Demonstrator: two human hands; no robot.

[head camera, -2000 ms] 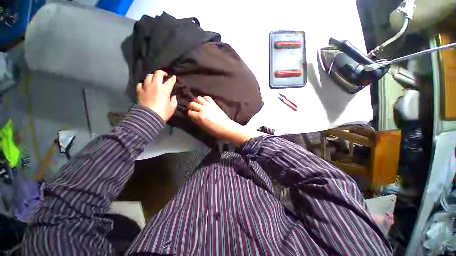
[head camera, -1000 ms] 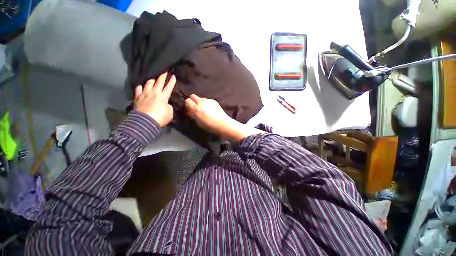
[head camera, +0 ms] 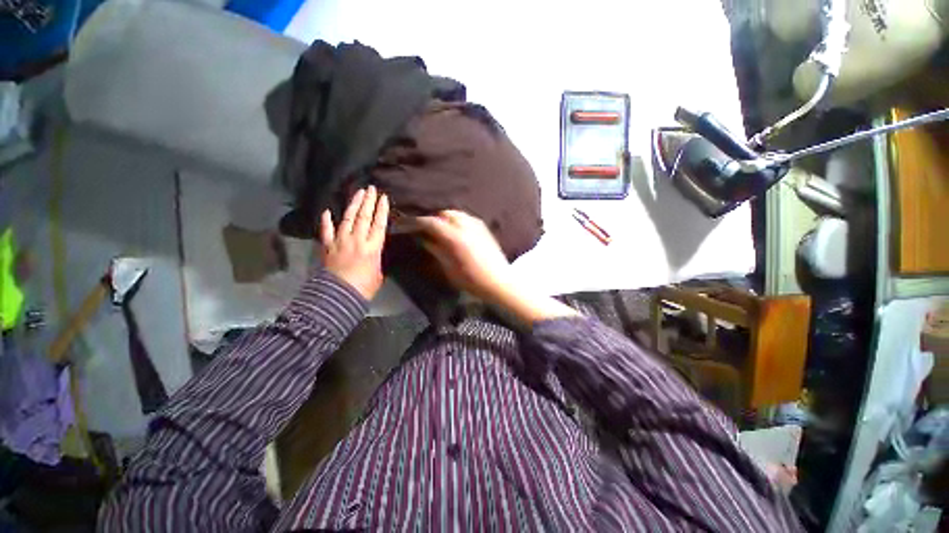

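Note:
The dark brown and black garment (head camera: 458, 156) lies in a heap over the right end of the pale grey padded arm (head camera: 177, 94). My left hand (head camera: 357, 242) lies on the garment's near edge, fingers extended and pointing away from me. My right hand (head camera: 463, 248) is just right of it, fingers bent and holding the garment's near edge; its fingertips are partly hidden in the cloth. The steam iron (head camera: 718, 167) is parked on the white table cover (head camera: 666, 62) at the right, with no hand on it.
The iron rest (head camera: 594, 146) with two red bars lies between garment and iron. Small red snips (head camera: 591, 226) lie below it. A hose and a thin rod run from the iron to the upper right. A wooden stool (head camera: 775, 349) stands at the near right table edge.
The view has shifted a little. My left hand has moved right, closer to my right hand, and lies flatter. The garment's left lower part has shifted, showing more of a brown patch on the table.

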